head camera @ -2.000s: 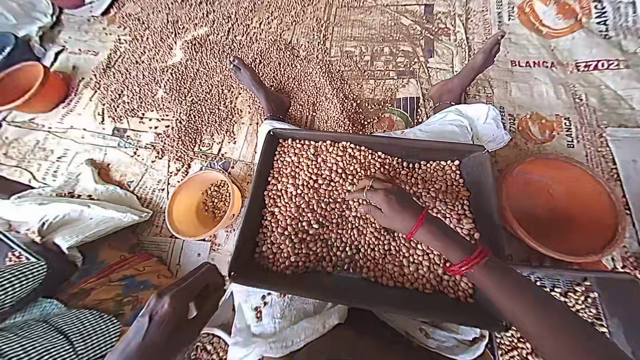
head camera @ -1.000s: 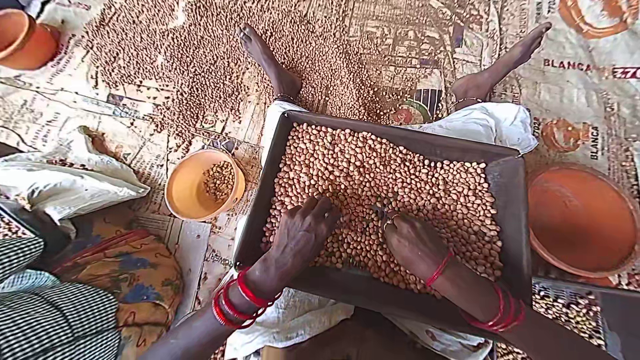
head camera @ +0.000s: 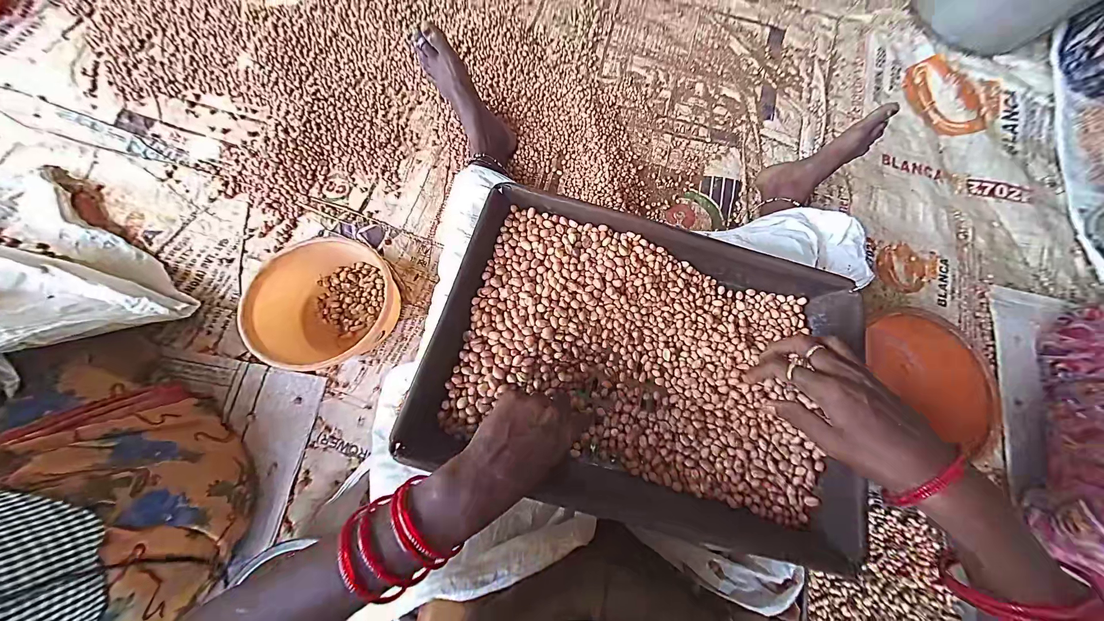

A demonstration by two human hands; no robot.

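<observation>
A dark rectangular tray (head camera: 733, 539) full of peanut kernels (head camera: 604, 293) lies tilted across my lap. My left hand (head camera: 526, 435), with red bangles at the wrist, rests on the kernels near the tray's near edge. Its fingers are curled, and whether they hold anything is hidden. At the tray's right side my right hand (head camera: 828, 397), wearing rings, touches the kernels with its fingers apart.
A yellow-orange bowl (head camera: 276, 302) with some kernels stands left of the tray. An orange-red basin (head camera: 931, 371) is at the right. Kernels cover much of the printed sheet (head camera: 949, 216) beyond. White sacking (head camera: 78, 302) and patterned cloth (head camera: 164, 474) lie left.
My left hand came from outside the tray onto the kernels, then shifted a little. My right hand has moved from the middle of the kernels to the tray's right side.
</observation>
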